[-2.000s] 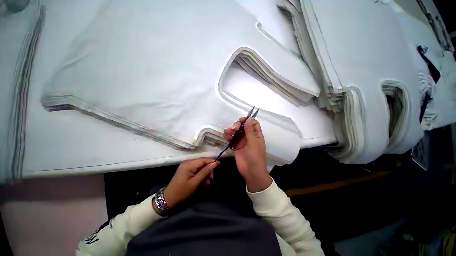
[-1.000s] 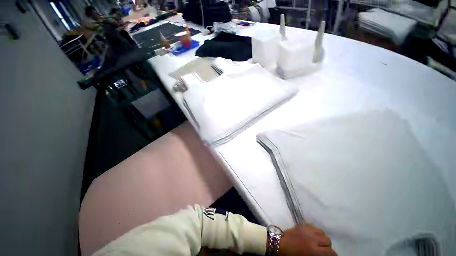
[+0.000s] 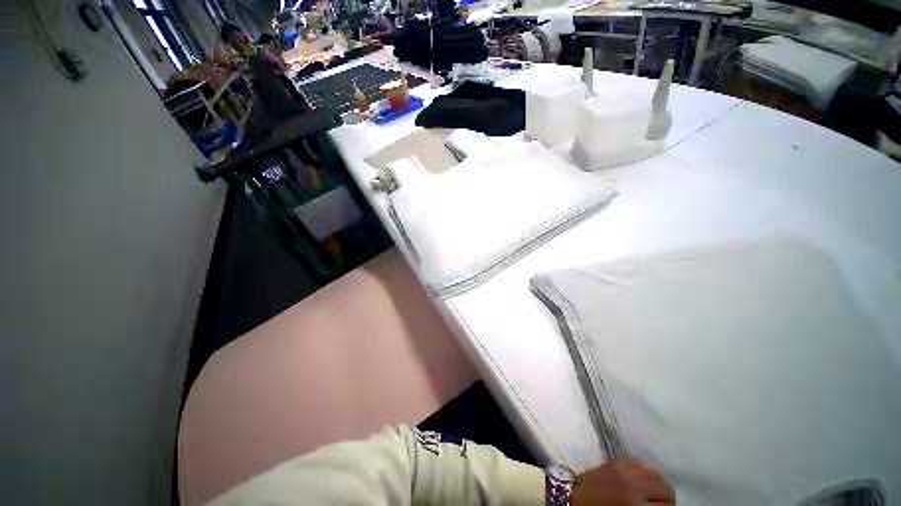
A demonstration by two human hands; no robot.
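Note:
A stack of white cut panels lies at the right on the white table, its layered grey-beige edges showing along the left side. Part of a curved cutout shows at the bottom right. My left hand, with a metal watch at the wrist, is at the bottom edge of the view, by the lower end of the stack's layered edge. Its fingers are cut off by the picture's edge, so whether it holds anything cannot be told. My right hand is not in view.
Another panel stack lies further left on the white table. Behind it are black cloth, white blocks with upright posts and a blue tray. A pink board adjoins the table's near edge. A person is far left.
The view has swung left and up from the work area. My right hand and the dark tool have left the picture. My left hand has stayed near the stack's edge since the last earlier frame.

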